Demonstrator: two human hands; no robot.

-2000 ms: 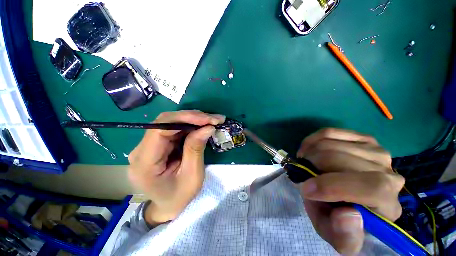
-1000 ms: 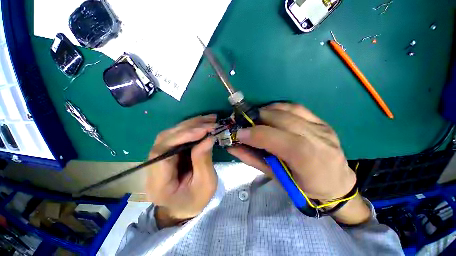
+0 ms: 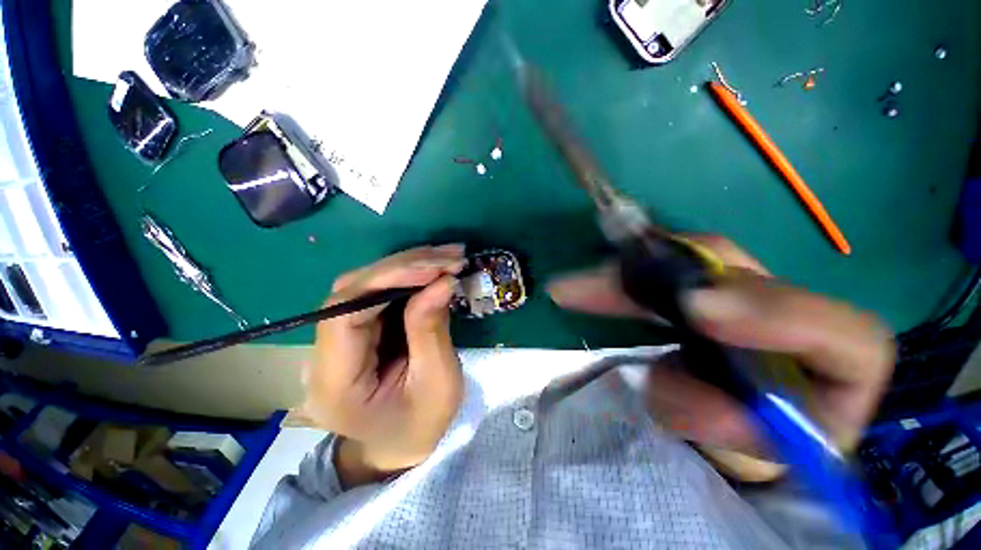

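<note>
My left hand [image 3: 393,360] holds black tweezers [image 3: 290,320] between thumb and fingers, their long shaft pointing left. The same fingertips touch the left side of an open watch body [image 3: 493,285], which shows silver and gold insides near the mat's front edge. My right hand [image 3: 753,355], blurred, holds the soldering iron [image 3: 624,215] to the right of the watch body. The iron's metal barrel points up and left, away from the watch body, and its tip is blurred.
White paper [image 3: 323,97] and glossy black screen assemblies [image 3: 269,177] lie at upper left. A blue-rimmed parts tray [image 3: 102,215] stands at the left, a silvery wire bundle [image 3: 183,263] beside it. An orange stick [image 3: 780,167] and another open watch body [image 3: 662,27] lie at upper right.
The iron first swung toward the paper as my right hand closed in on the watch body. Now my right hand has moved back right, away from it. The tweezers' rear end has dropped, then risen slightly.
</note>
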